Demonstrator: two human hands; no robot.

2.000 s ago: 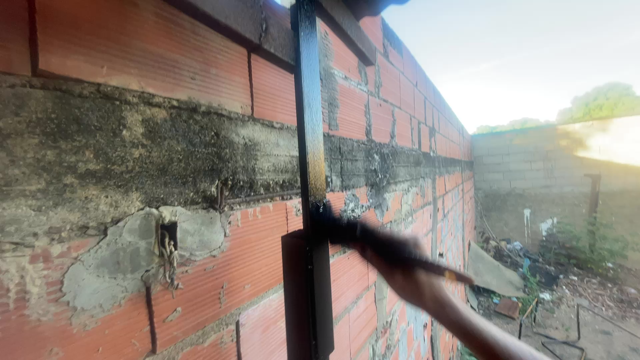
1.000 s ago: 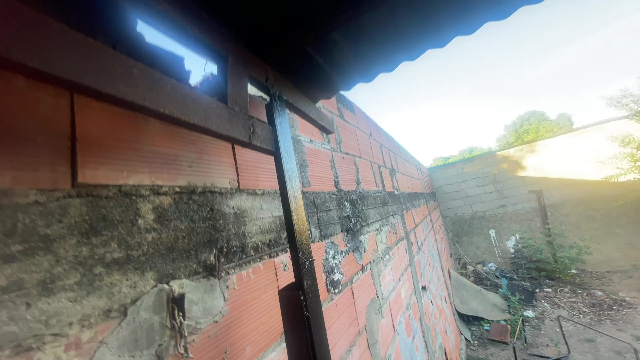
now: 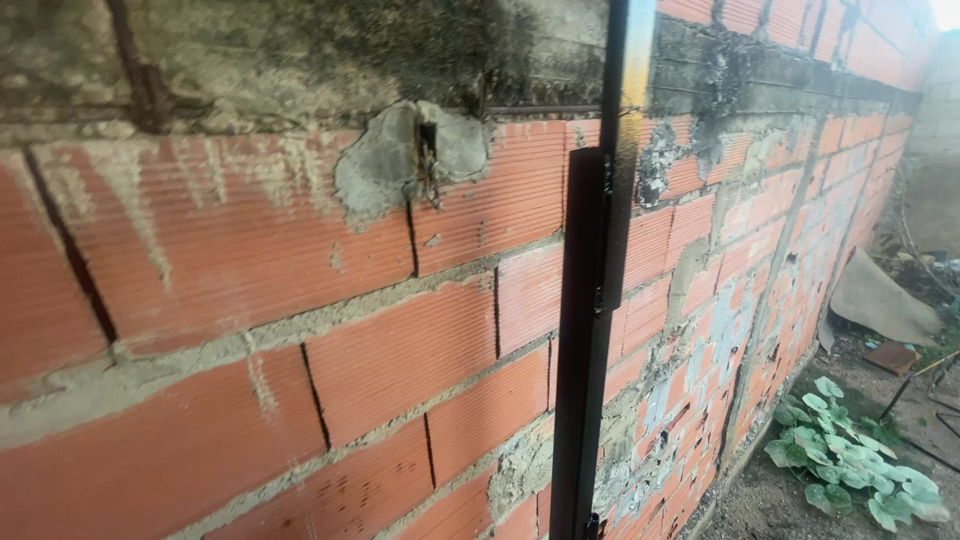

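Neither of my hands shows in the head view now. A metal post point(image 3: 585, 337) stands upright in front of the wall, with dark, glossy paint over its lower part. Two lengths of the post overlap side by side near the middle of the view. Higher up, its face point(image 3: 634, 67) looks yellowish and pale grey. Behind it runs a wall of red hollow clay bricks point(image 3: 397, 382) with rough mortar joints. A grey mortar patch point(image 3: 379, 169) with a small hole lies left of the post.
A stained concrete band point(image 3: 337, 60) crosses the upper wall. At the right, a leafy green plant point(image 3: 855, 457) grows by the wall's foot. Beyond it lie a bent grey-brown sheet point(image 3: 881, 300), a brown brick-like piece point(image 3: 892, 357) and thin dark rods point(image 3: 911, 390).
A hand with a brush was at the post two seconds ago; it is out of view one second ago and now. The view has swung up, then down.
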